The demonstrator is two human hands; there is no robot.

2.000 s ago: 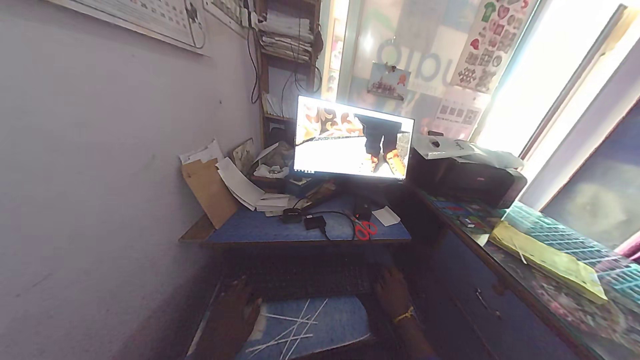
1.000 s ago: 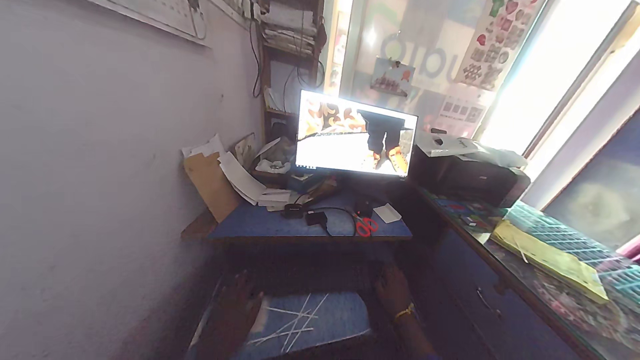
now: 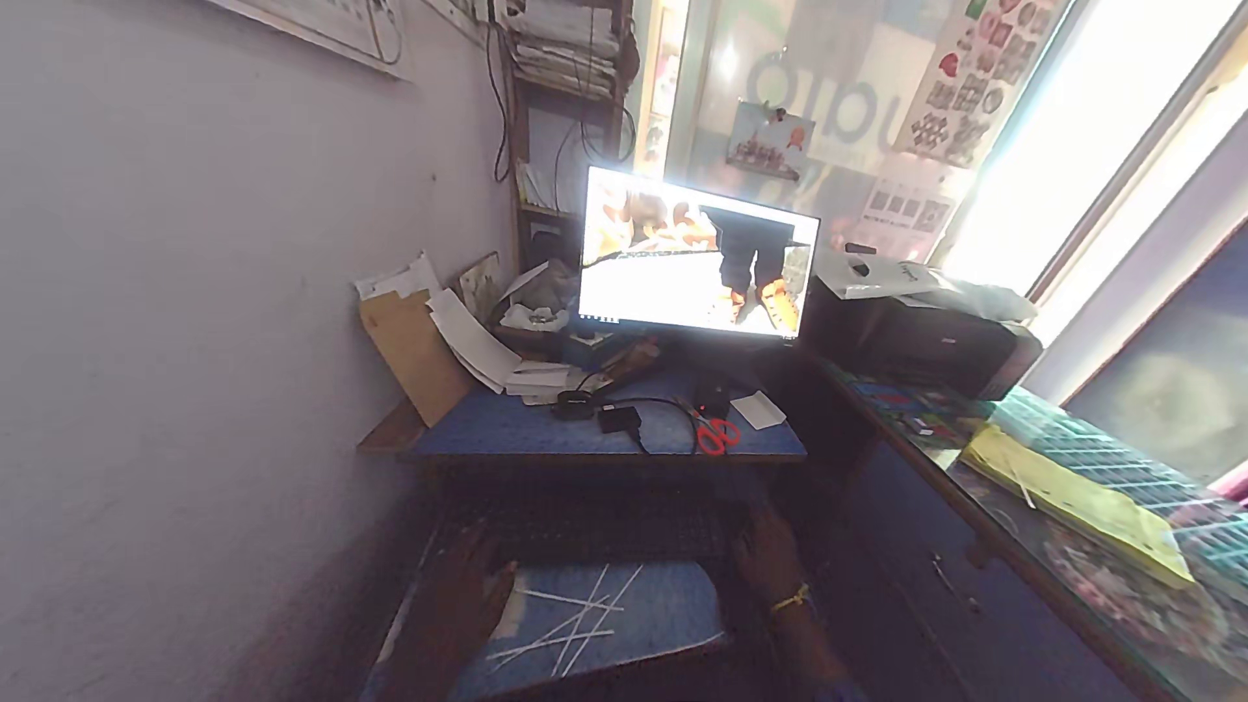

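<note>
A black keyboard (image 3: 595,522) lies in shadow on the lower shelf of the desk. My left hand (image 3: 468,585) rests at its left end, fingers toward the keys. At the right end is my right hand (image 3: 765,551), a yellow band around its wrist; its fingers are in shadow, and whether a mouse is under them cannot be told. Several thin white sticks or strips (image 3: 585,619) lie crossed on the blue surface between my forearms. A lit monitor (image 3: 697,258) stands on the desk above, showing a picture with orange shoes.
On the blue desk top (image 3: 517,434) lie red-handled scissors (image 3: 719,436), a black adapter (image 3: 620,419) with cable and a white paper (image 3: 759,409). Papers and brown cardboard (image 3: 414,341) lean at left. A black printer (image 3: 936,341) and a yellow pad (image 3: 1082,497) are on the right counter.
</note>
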